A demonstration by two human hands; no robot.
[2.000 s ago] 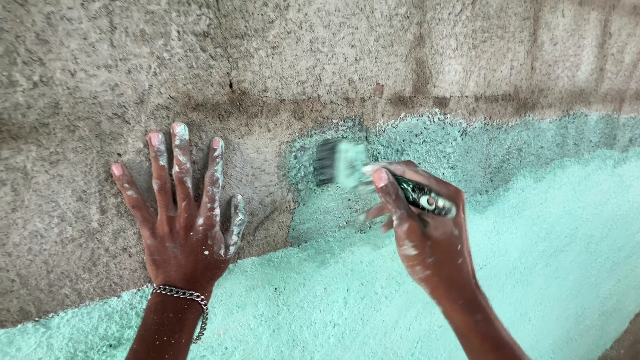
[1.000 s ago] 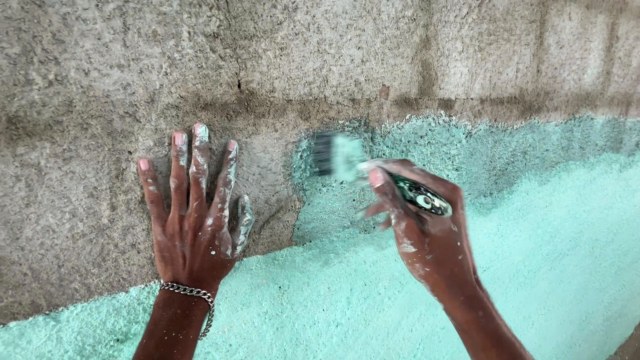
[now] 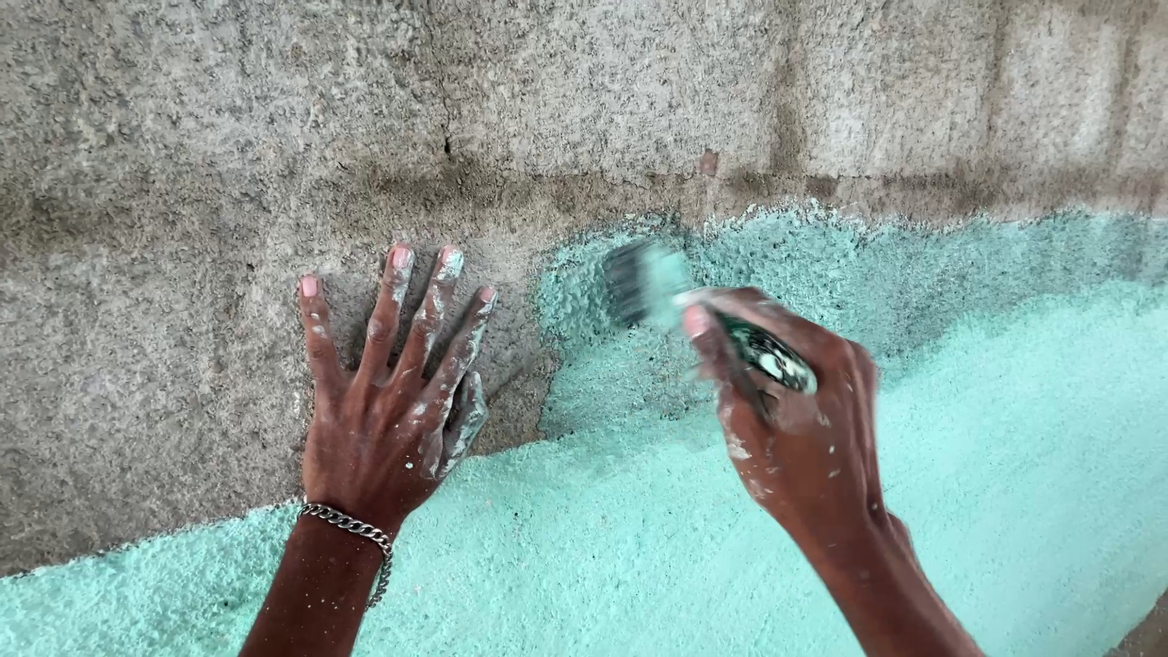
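My left hand (image 3: 392,392) lies flat with its fingers spread on bare grey rough plaster (image 3: 182,319); it holds nothing. Paint is smeared on its fingers, and a metal chain bracelet (image 3: 351,523) circles the wrist. My right hand (image 3: 798,411) grips a paintbrush (image 3: 771,356) by its dark green handle. The brush head, blurred by motion, points left, with its dark bristles at the wall by the left edge of a thinly coated turquoise patch (image 3: 630,374). Thicker turquoise paint (image 3: 639,547) covers the wall beneath both hands.
A dark horizontal band (image 3: 566,192) runs across the plaster above the paint's uneven upper edge. Dark vertical streaks (image 3: 789,91) mark the wall at the upper right. A brownish surface (image 3: 1145,634) shows at the bottom right corner.
The paint at the patch's upper left looks denser around the bristles than two seconds ago. My left hand stays spread on the plaster, and my right hand keeps its hold on the brush.
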